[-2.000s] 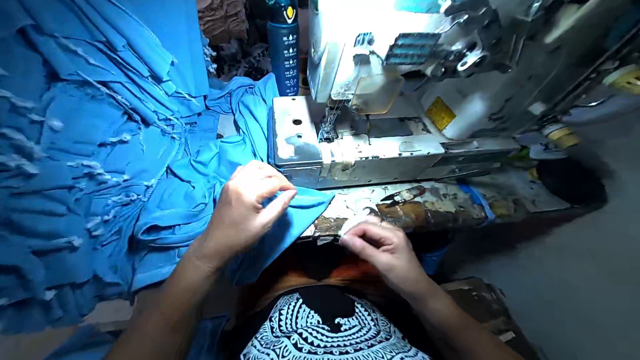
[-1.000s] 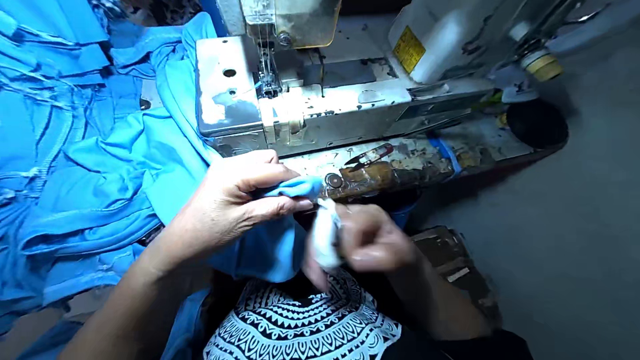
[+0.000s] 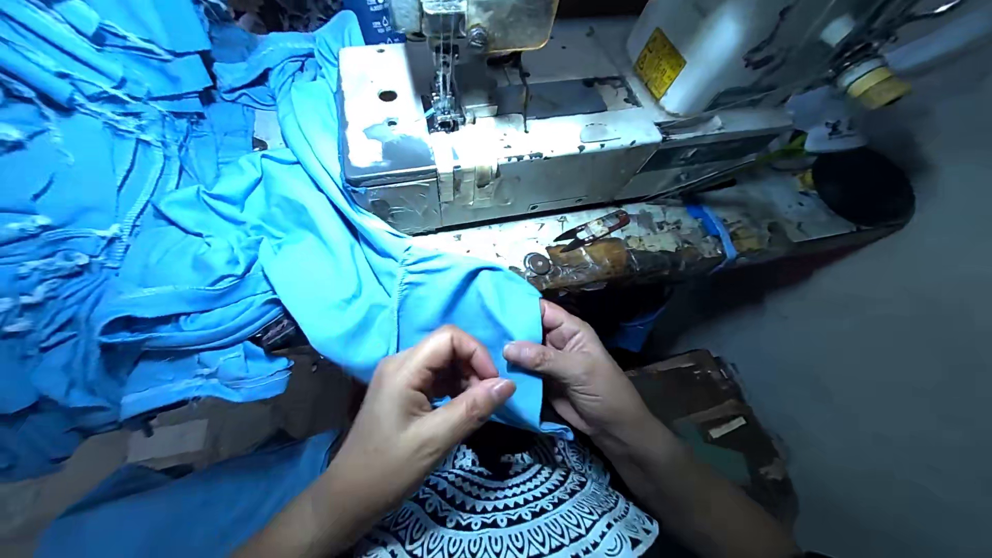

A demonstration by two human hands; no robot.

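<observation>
A blue fabric garment piece (image 3: pixel 465 302) with a gathered seam hangs over the near edge of the sewing table. My right hand (image 3: pixel 581 372) grips its right edge between thumb and fingers. My left hand (image 3: pixel 438 395) is over the lower part of the cloth, thumb and index finger nearly meeting; whether it pinches the fabric is hidden. Beyond the hands stands an industrial sewing machine (image 3: pixel 542 167), its needle and presser foot (image 3: pixel 446 108) lit from above, with none of the held edge under them.
Blue garments (image 3: pixel 70 256) are heaped on the left. Thread snips (image 3: pixel 593 230) lie near the table edge by a round metal piece (image 3: pixel 537 264). A blue strip (image 3: pixel 711 229) is tied around the edge. A worn wooden surface (image 3: pixel 713 418) sits low at right, beside a grey wall (image 3: pixel 883 349).
The white item by my right hand no longer shows. My right hand now holds the blue cloth's edge, which is spread wider than a second ago. The view has shifted.
</observation>
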